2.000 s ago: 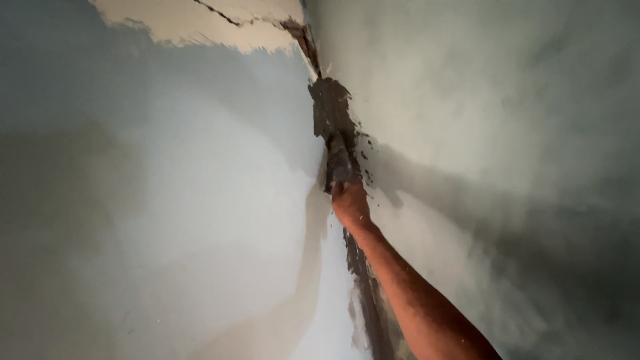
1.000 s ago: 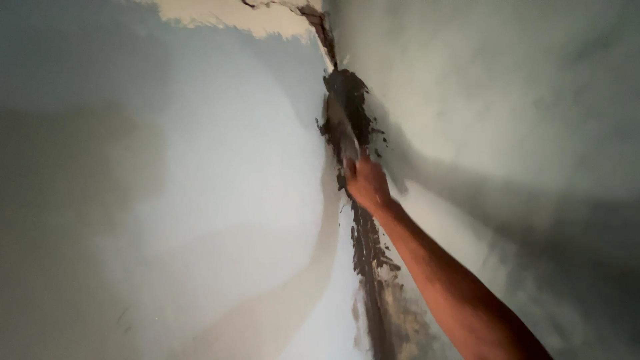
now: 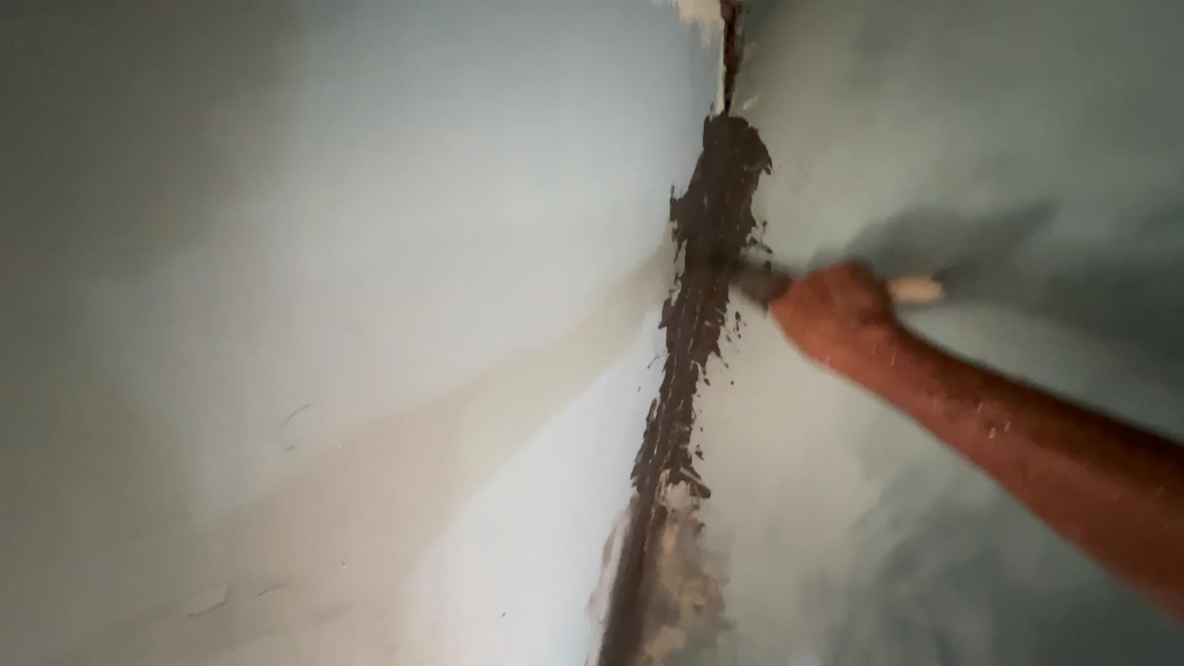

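My right hand (image 3: 837, 310) comes in from the right and is closed around the handle of a putty knife or small trowel (image 3: 760, 282). The pale end of the handle sticks out on the far side of the fist. Its blurred blade reaches left to a band of dark brown filler (image 3: 717, 213) in the corner between two walls. The filler has ragged edges and small spatters beside it. It narrows downward to a rough patch with bare, tan plaster (image 3: 689, 592). My left hand is out of the frame.
A pale wall (image 3: 416, 231) lies to the left and a grey-green wall (image 3: 971, 120) to the right, with arm shadows on both. Above the filler runs an open crack (image 3: 733, 55) beside peeled, cream-coloured plaster (image 3: 700, 11).
My right hand has turned from pointing up along the corner to lying sideways at its right, the tool with it. The filler band looks smoother and more continuous. The view has shifted.
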